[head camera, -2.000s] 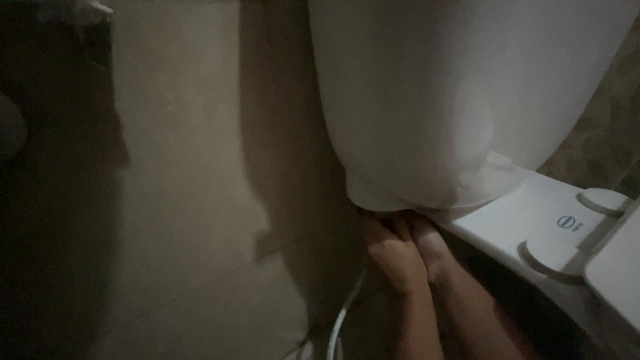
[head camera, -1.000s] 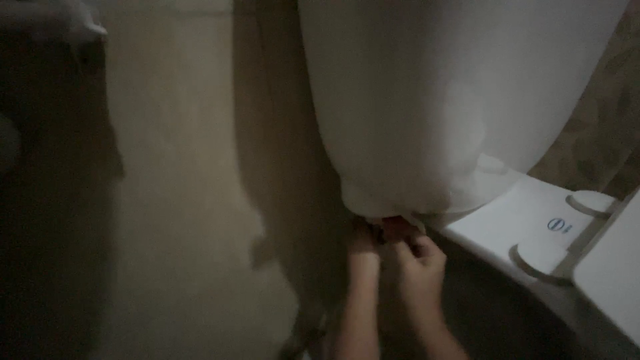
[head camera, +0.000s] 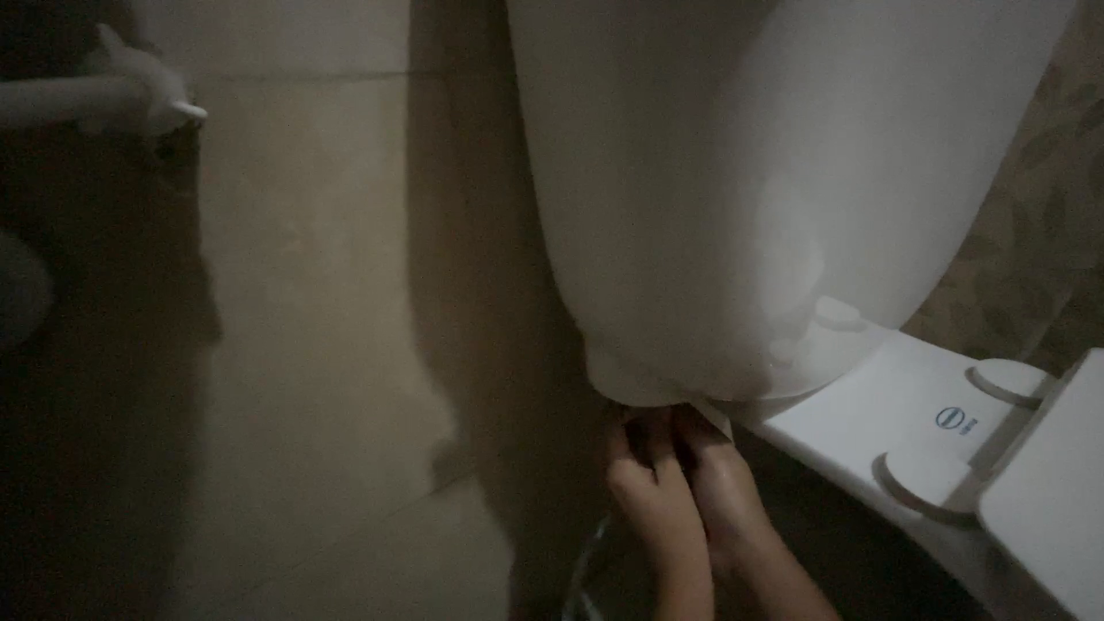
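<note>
A large white toilet cistern (head camera: 690, 190) fills the upper middle of the head view. Beneath its lower left corner are both hands, side by side and touching or nearly so. My left hand (head camera: 642, 470) has bent fingers reaching up under the edge, with a dark gap between them. My right hand (head camera: 711, 466) is just to the right, partly under a pale flap or edge. The fingertips of both are in shadow, so whether they hold anything cannot be told. A thin shiny hose (head camera: 588, 548) hangs below and left of the wrists.
At the right, the white toilet bowl's rear deck (head camera: 897, 397) has two round hinge covers and a raised seat or lid (head camera: 1061, 492). Patterned tile (head camera: 1018, 216) lies behind. A white pipe fitting (head camera: 142, 86) is at upper left, beside beige tiles (head camera: 302, 302).
One second ago the hands were farther apart, with something reddish between the fingertips. Now they are close together, as two seconds ago, and that reddish thing is not visible.
</note>
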